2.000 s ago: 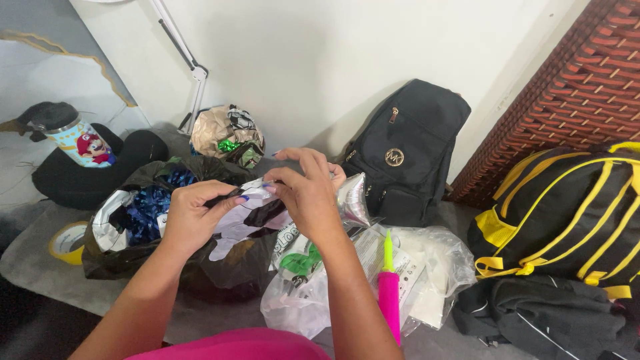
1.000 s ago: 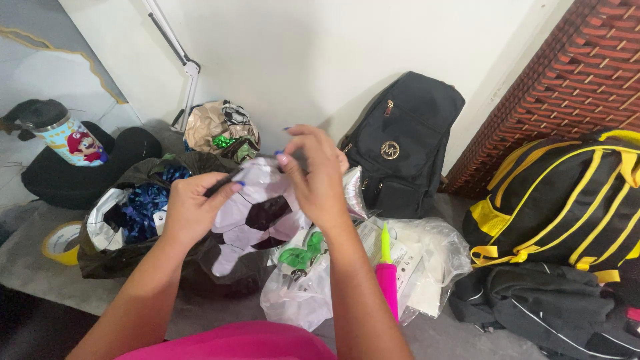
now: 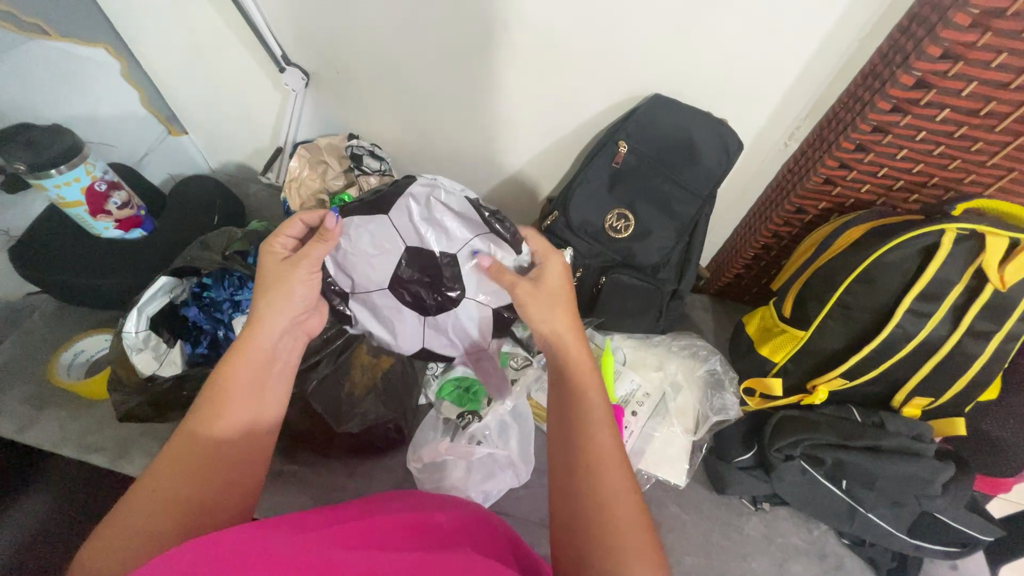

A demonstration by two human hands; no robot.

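A flat, uninflated foil balloon with a soccer-ball print (image 3: 426,280) is stretched between my hands, its pale filling tail hanging at the bottom. My left hand (image 3: 300,268) pinches its left edge between thumb and fingers. On the right edge my right hand (image 3: 532,280) grips it, thumb on the front and fingers behind. Below the balloon lie a clear plastic bag (image 3: 472,456) with a green printed item and, partly behind my right forearm, a pink and green balloon pump (image 3: 608,370). A black plastic bag (image 3: 352,392) sits under my left hand.
A black backpack (image 3: 640,216) leans on the wall. To the right are a black-and-yellow backpack (image 3: 872,312), a dark cloth bag (image 3: 864,472) and a woven screen (image 3: 920,152). Yellow tape (image 3: 82,364), a tumbler (image 3: 88,188), blue tinsel (image 3: 212,308) and a lamp arm (image 3: 292,104) stand left.
The balloon, folded and bunched between my fingers two seconds ago, is now spread open with its front facing me. My hands have moved apart to its two sides.
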